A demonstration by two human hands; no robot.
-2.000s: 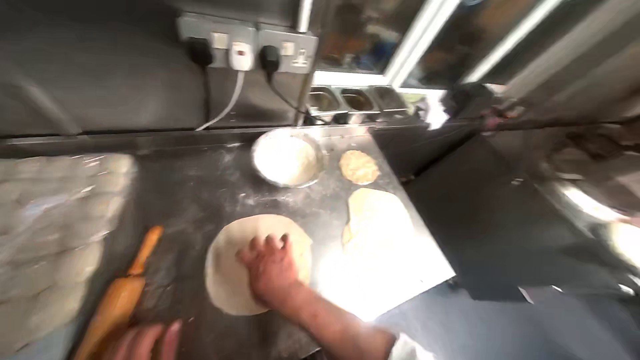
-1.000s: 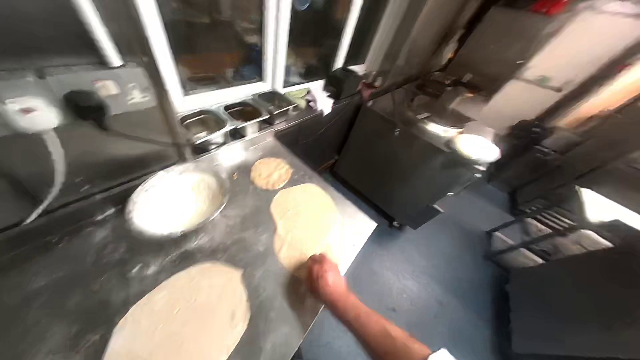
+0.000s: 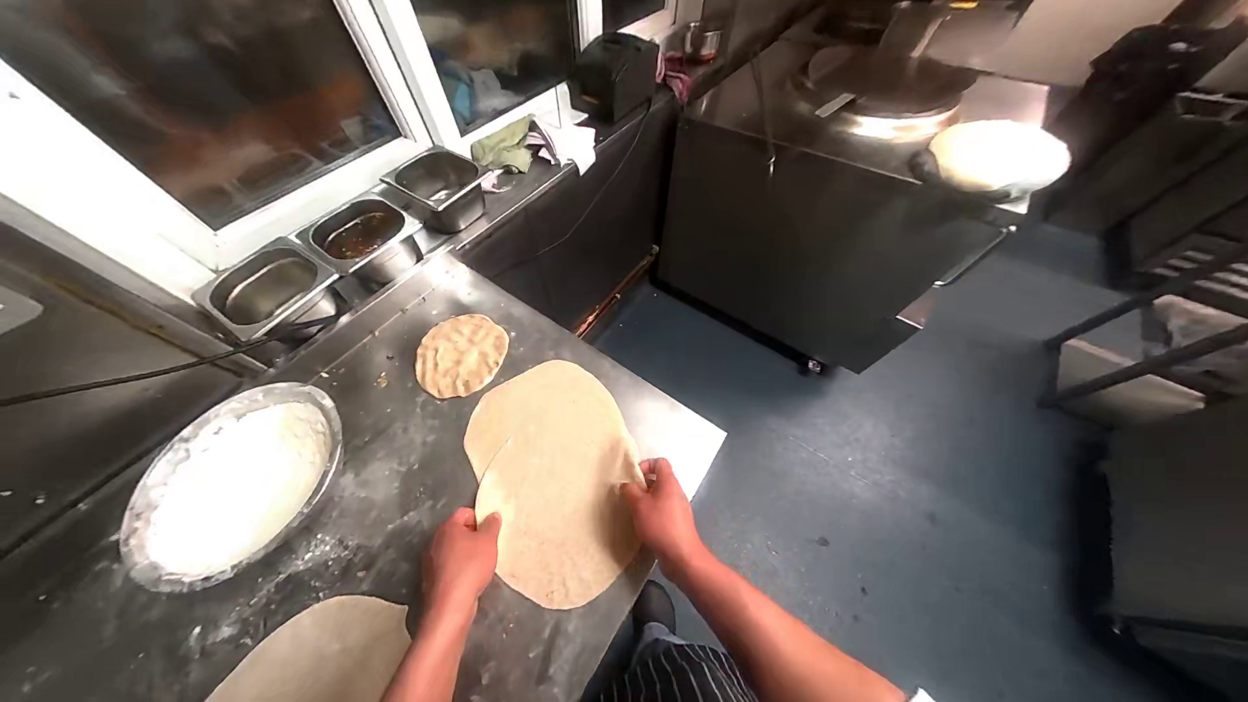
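Both hands grip a thin sheet of rolled dough point(image 3: 561, 497) by its opposite edges, low over the steel worktop. My left hand point(image 3: 462, 554) pinches the left edge between thumb and fingers, and my right hand point(image 3: 663, 507) pinches the right edge. Part of another dough layer seems to show at the upper left of the sheet. A small dimpled dough disc point(image 3: 461, 356) lies beyond it. To the left stands a round bowl of flour point(image 3: 234, 487). Another flat dough round point(image 3: 322, 653) lies at the lower left, partly cut off by the frame.
Three steel containers point(image 3: 361, 234) line the window ledge, the middle one holding a dark sauce. A cable point(image 3: 146, 375) runs near them. The worktop's right corner point(image 3: 717, 434) overhangs the blue floor. Across stands a round hot plate point(image 3: 882, 88) with a pale round item point(image 3: 999, 156) beside it.
The view has swung to the right. My right hand has gone from the near dough round to the sheet at the worktop's right side, and my left hand now grips that sheet too.
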